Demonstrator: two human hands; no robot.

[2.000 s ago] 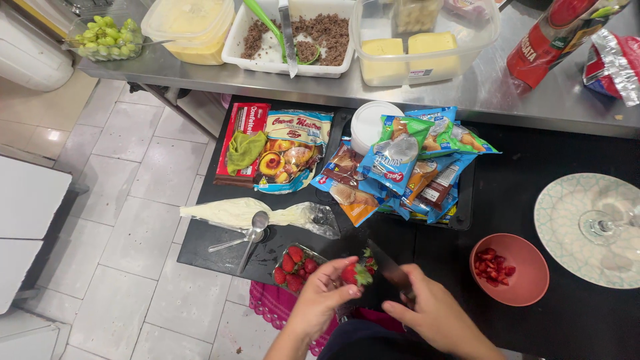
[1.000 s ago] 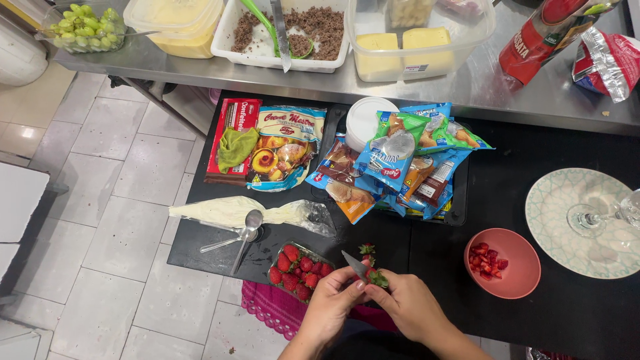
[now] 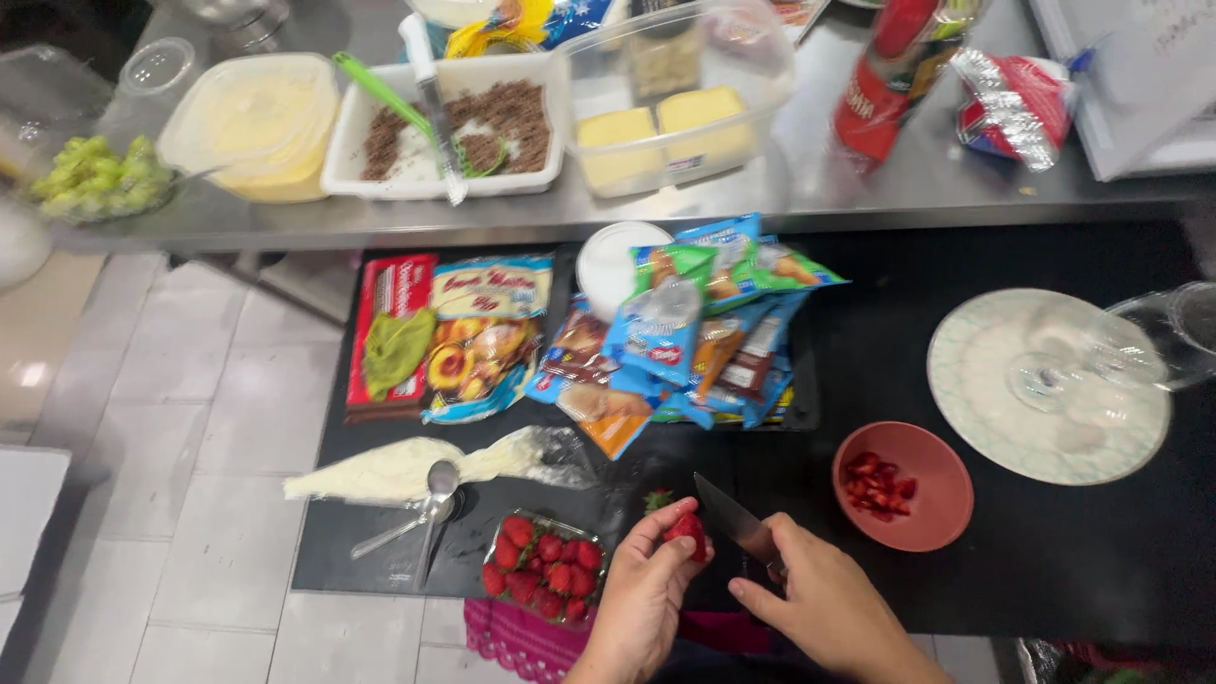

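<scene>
My left hand [image 3: 655,575] holds a red strawberry [image 3: 686,535] between thumb and fingers. My right hand [image 3: 822,589] grips a knife [image 3: 736,518], its blade pointing up and left beside the fruit. Just above the strawberry, a green leafy top [image 3: 657,501] lies on the black table. A clear punnet of strawberries [image 3: 543,567] stands left of my left hand. To the right of the knife is a pink bowl [image 3: 903,486] with cut red strawberry pieces [image 3: 879,486] in it.
A filled piping bag [image 3: 380,470] and metal measuring spoons [image 3: 442,480] lie left. Snack-like packets [image 3: 655,328] are heaped behind my hands. A patterned round plate [image 3: 1045,446] with clear glassware sits right. Tubs, including a white one [image 3: 342,180], line the steel counter [image 3: 817,204].
The strawberry in my left hand now shows no leaves on its visible side, and a leafy top lies on the table. The knife has moved away from the fruit to the right.
</scene>
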